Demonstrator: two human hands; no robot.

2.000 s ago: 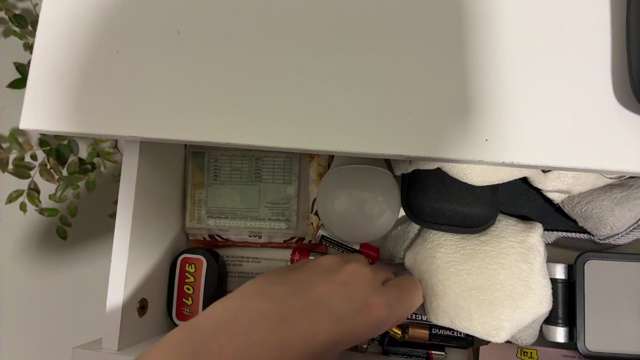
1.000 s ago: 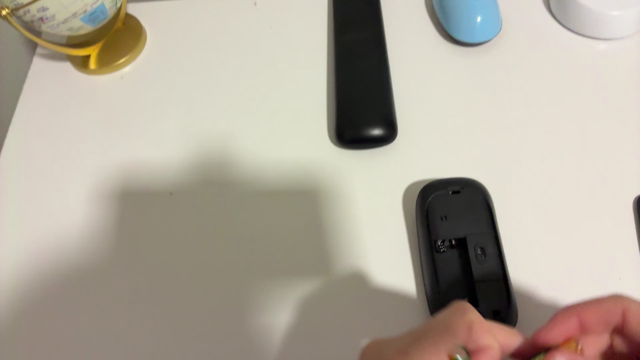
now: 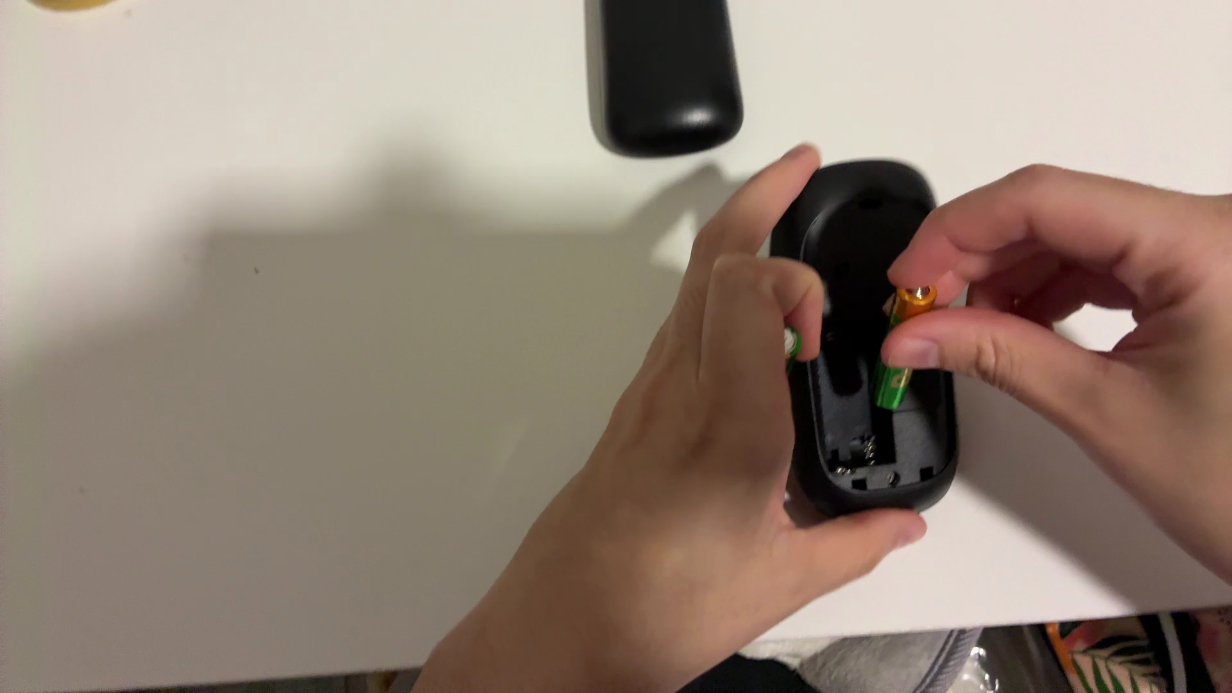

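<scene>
A black computer mouse [image 3: 866,491] lies underside up on the white table, its battery compartment uncovered and metal spring contacts showing at the near end. My left hand [image 3: 693,433] grips the mouse, with the thumb at its near end and a fingertip by its far end. Curled fingers of that hand also hold a second battery [image 3: 791,345], mostly hidden. Between thumb and fingers, my right hand [image 3: 1039,289] holds a green and orange cylindrical battery [image 3: 895,380], tilted over the compartment.
Beyond the mouse lies a smooth black object [image 3: 671,87], cut off by the top edge. A gold-coloured base [image 3: 72,3] shows at the top left. Below the white table's front edge [image 3: 1020,626] are grey fabric [image 3: 885,664] and a leaf-patterned item [image 3: 1116,659].
Both hands have come over the mouse; one second ago they were at its near end. The left now grips it. The view has shifted from the drawer to the tabletop.
</scene>
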